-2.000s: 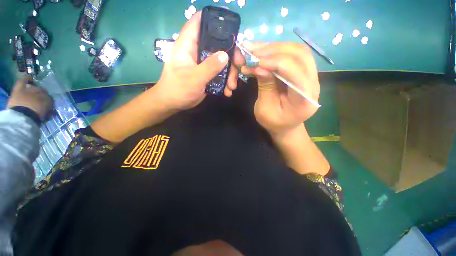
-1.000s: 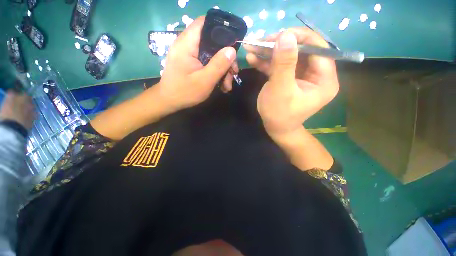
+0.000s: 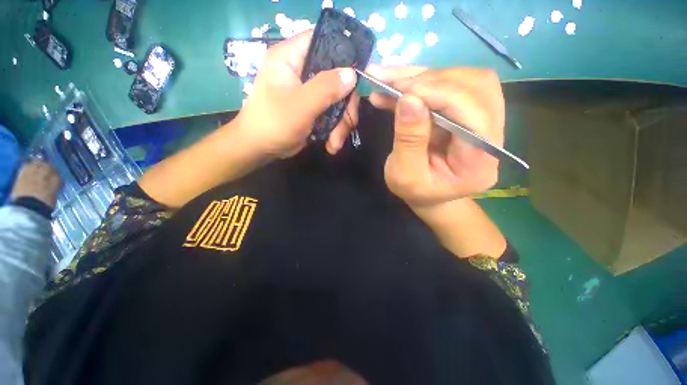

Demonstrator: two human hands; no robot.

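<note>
My left hand (image 3: pixel 282 98) holds a black phone body (image 3: pixel 339 46) tilted over the bench's near edge, thumb on its face. The face shows a dark round area. A small part on a thin wire (image 3: pixel 355 137) hangs below the phone. My right hand (image 3: pixel 444 135) holds thin silver tweezers (image 3: pixel 467 134) like a pen, their tip at the phone's right edge near my left thumb. Whether the tip grips anything is too small to tell.
Small white pieces (image 3: pixel 526 25) and another pair of tweezers (image 3: pixel 487 37) lie on the green bench (image 3: pixel 610 45). Several half-assembled phones (image 3: pixel 153 78) lie at left. A clear tray (image 3: pixel 113 169) holds phones beside another person's hand (image 3: pixel 36 180). A cardboard box (image 3: pixel 603 173) stands below right.
The tweezers have turned from nearly level to slanting down right. The phone has tilted slightly. More phones show in the clear tray, and the other person's hand has moved.
</note>
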